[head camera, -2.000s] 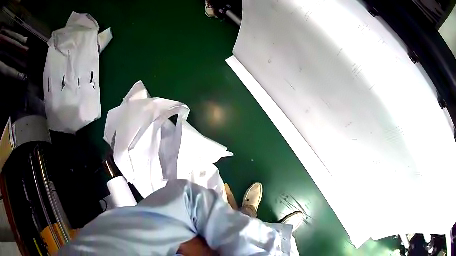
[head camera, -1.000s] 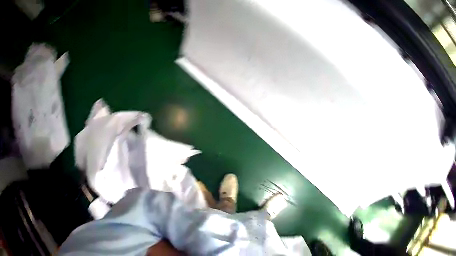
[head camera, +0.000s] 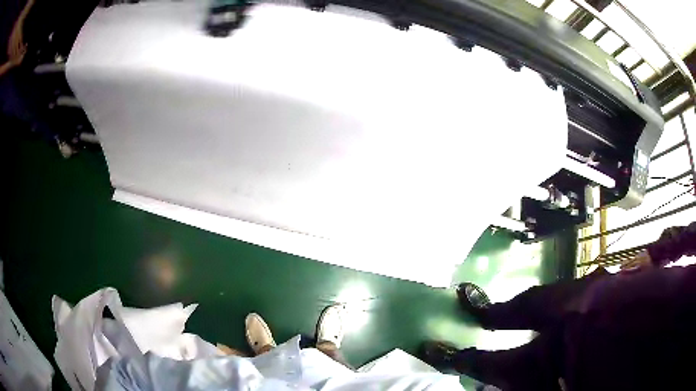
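A wide white plotter paper (head camera: 252, 145) hangs down the front of the long black plotter (head camera: 526, 46), its lower edge near the green floor. The dark plotter carriage (head camera: 225, 17) with teal on it is at the top left over the paper, blurred. A control panel (head camera: 639, 164) shows on the plotter's right end. Neither of my hands is in view; only my light blue sleeve and clothing show at the bottom edge.
Loose crumpled sheets (head camera: 145, 328) lie on the floor at lower left, beside a white bundle (head camera: 21, 344) cut off by the edge. A person in dark clothes (head camera: 610, 321) stands at lower right. Another person's hand (head camera: 15, 42) shows at upper left. Barred windows are at right.
The view has swung right, so the plotter paper now spans the top and the crumpled sheets sit lower left. The plotter's right end, carriage and dark-clothed person now show. My bare skin below the sleeve is out of view.
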